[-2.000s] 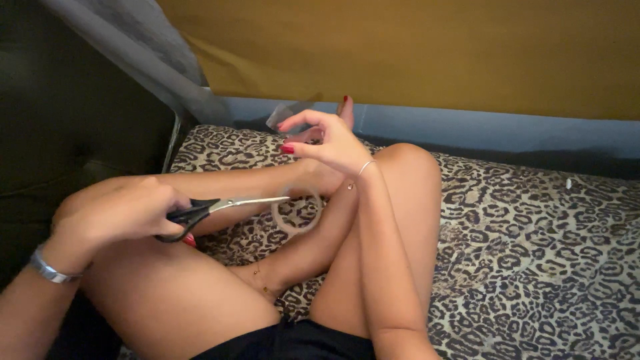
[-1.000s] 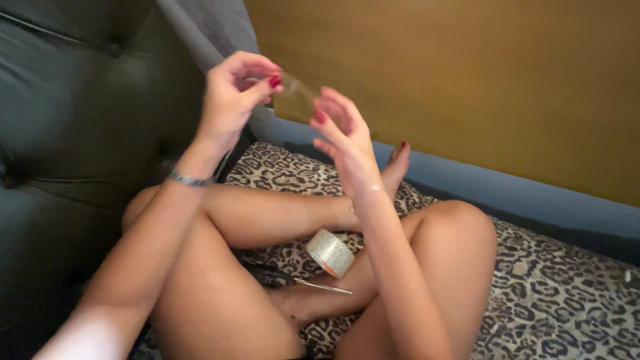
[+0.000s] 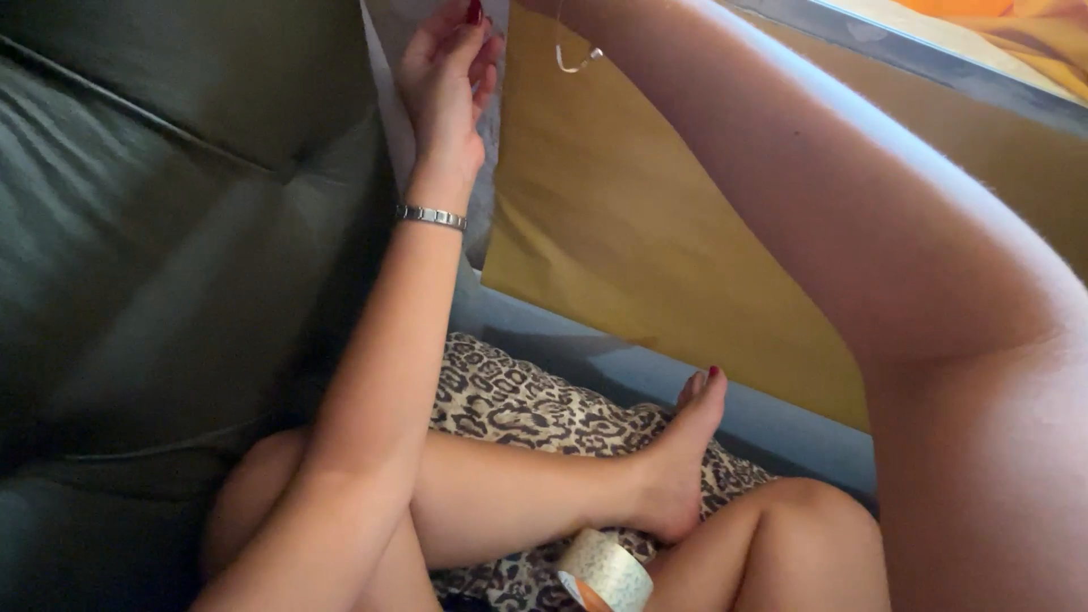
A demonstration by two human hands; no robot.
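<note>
My left hand (image 3: pixel 450 76) is raised at the top, beside the left edge of a mustard-yellow sheet (image 3: pixel 629 229). Its fingers are bent and partly cut off by the frame; whether they pinch anything cannot be seen. My right arm reaches up across the right side, and the hand lies beyond the top edge; only the wrist with a thin bracelet (image 3: pixel 580 66) shows. A roll of clear tape (image 3: pixel 605 571) rests low between my crossed legs, over the leopard-print cover (image 3: pixel 510 387). No scissors can be made out.
A dark tufted padded headboard (image 3: pixel 170 255) fills the left side. Grey fabric (image 3: pixel 489 200) hangs between it and the yellow sheet. A blue-grey strip (image 3: pixel 765 399) runs below the sheet, and orange and yellow fabric (image 3: pixel 1011 30) lies at the top right.
Both hands have moved up toward the top of the view, the right one out of frame. Two seconds ago the left hand held scissors; one second ago these lay between the legs. The view has shifted.
</note>
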